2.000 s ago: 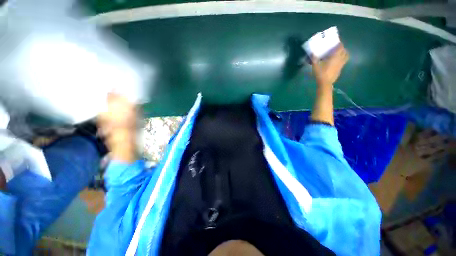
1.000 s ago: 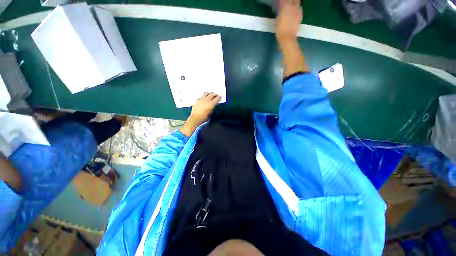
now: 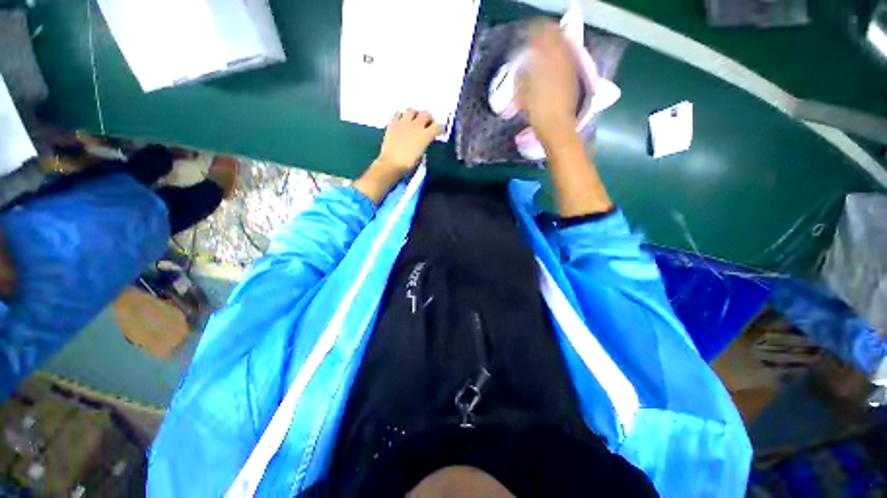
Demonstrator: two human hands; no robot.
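Note:
A flat white box or lid (image 3: 407, 60) with a tiny dark mark lies on the green bench at upper middle. My left hand (image 3: 410, 134) rests on its near right corner, fingers slightly apart. Right of it, a dark grey patterned sheet (image 3: 477, 131) lies flat. White and pale pink headphones (image 3: 590, 89) with pointed ear shapes are on the sheet. My right hand (image 3: 547, 76), blurred, is over the band and cups and appears to grip them; its fingertips are unclear.
An open white box (image 3: 193, 39) stands at upper left. A small white card (image 3: 671, 129) lies on the right. A grey wrapped stack (image 3: 863, 233) is at the right edge. A blue lined bin (image 3: 705, 302) is below the bench. A person's blue sleeve (image 3: 83, 243) is at left.
My right hand has come back from the far side, and the headphones and grey sheet now lie beside the white box. My left hand stays on the box. The view has shifted.

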